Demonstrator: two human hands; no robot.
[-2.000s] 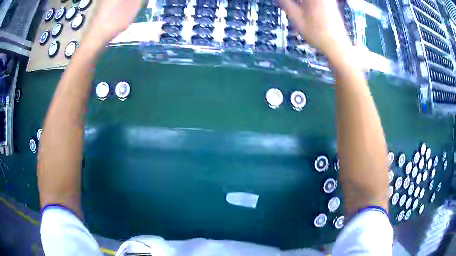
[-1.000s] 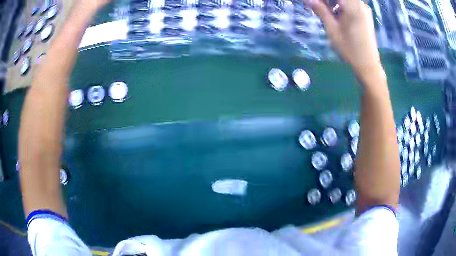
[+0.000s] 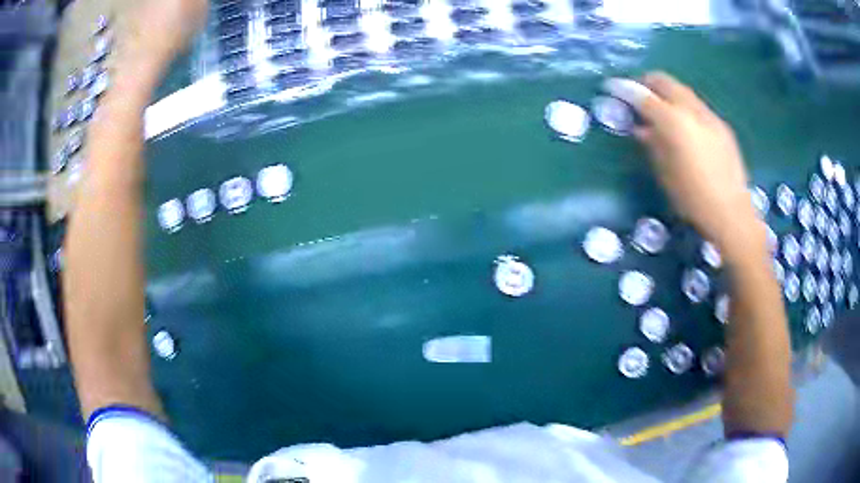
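Note:
Small round discs lie on the green mat [image 3: 377,179]. A row of several discs [image 3: 236,193] is at the left, one disc [image 3: 514,276] lies right of centre, and more [image 3: 653,324] are at the right. My right hand [image 3: 674,132] has its fingertips on a disc [image 3: 614,114] beside a white disc [image 3: 568,121]. My left hand [image 3: 165,28] is blurred and cut by the top edge; what its fingers do is hidden. A clear tray [image 3: 311,90] with dark rows of parts is at the top.
A tan board [image 3: 80,28] with discs is at the far left. A whitish tongue-shaped scrap [image 3: 459,349] lies on the near mat. A dense cluster of discs [image 3: 816,241] is at the far right. A yellow floor line [image 3: 671,424] shows below the bench.
My right hand has come down from the tray to a disc on the mat. The left row shows one more disc. A single disc now lies right of centre. The view has turned.

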